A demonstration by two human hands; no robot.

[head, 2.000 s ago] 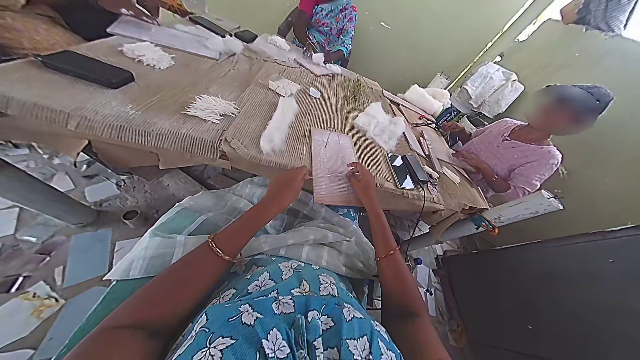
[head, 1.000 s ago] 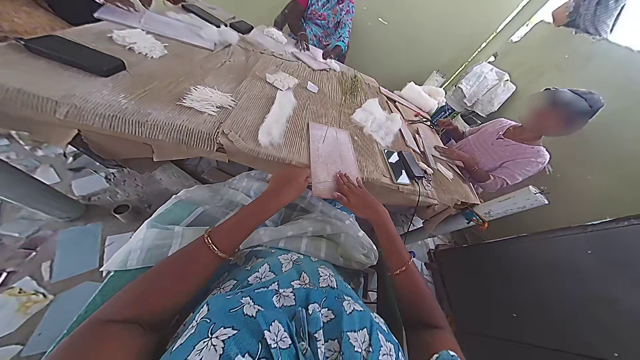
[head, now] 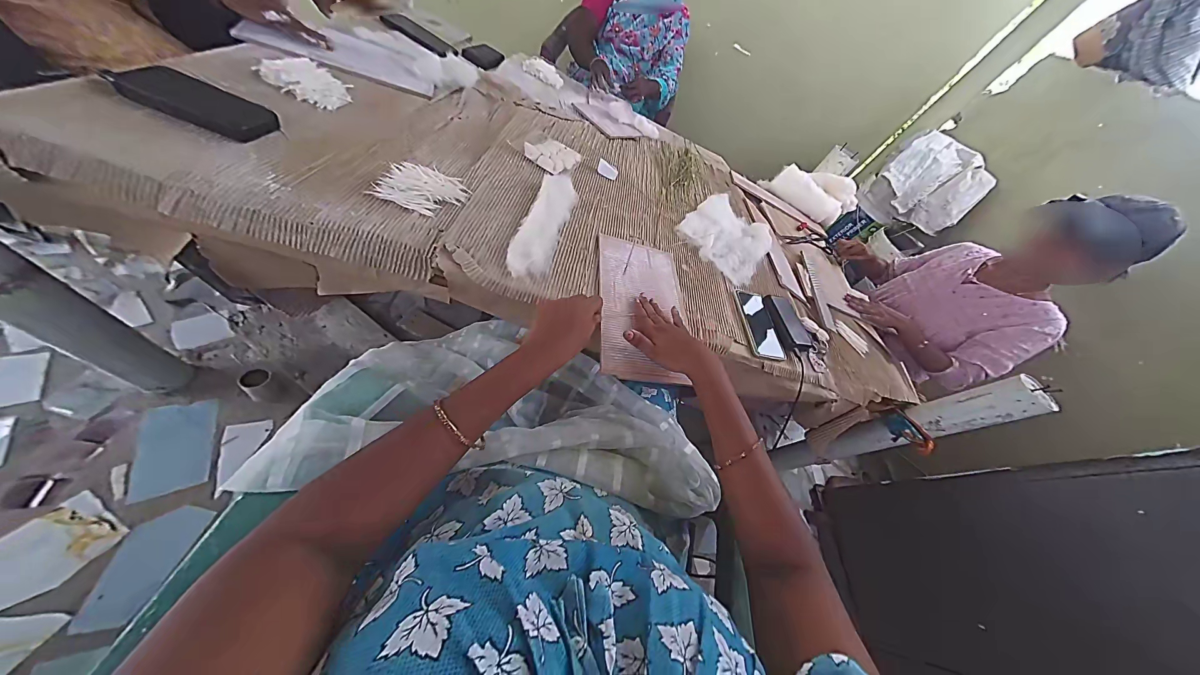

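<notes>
A pale pinkish flat board (head: 640,272) lies at the near edge of the table, its lower end reaching past the edge. My right hand (head: 667,336) rests on it with the fingers spread. Curled at the board's left edge is my left hand (head: 565,325); whether it holds something is hidden. A few thin sticks or lines show on the board's upper part. Beyond my left hand lies a long strip of white cotton fibre (head: 543,227), with a small white pile (head: 552,157) above it. A fluffy cotton piece (head: 724,238) is right of the board.
Corrugated cardboard (head: 619,202) covers the table. Thin white sticks (head: 418,187) and a black case (head: 195,101) lie left. A phone (head: 760,325) and a black box (head: 789,323) with a cable are right. Several people work around the table, one in a pink top (head: 975,309).
My right hand, with its fingers bent over the board two seconds ago, now lies flatter and spread on it. My left hand stays by the board's left edge.
</notes>
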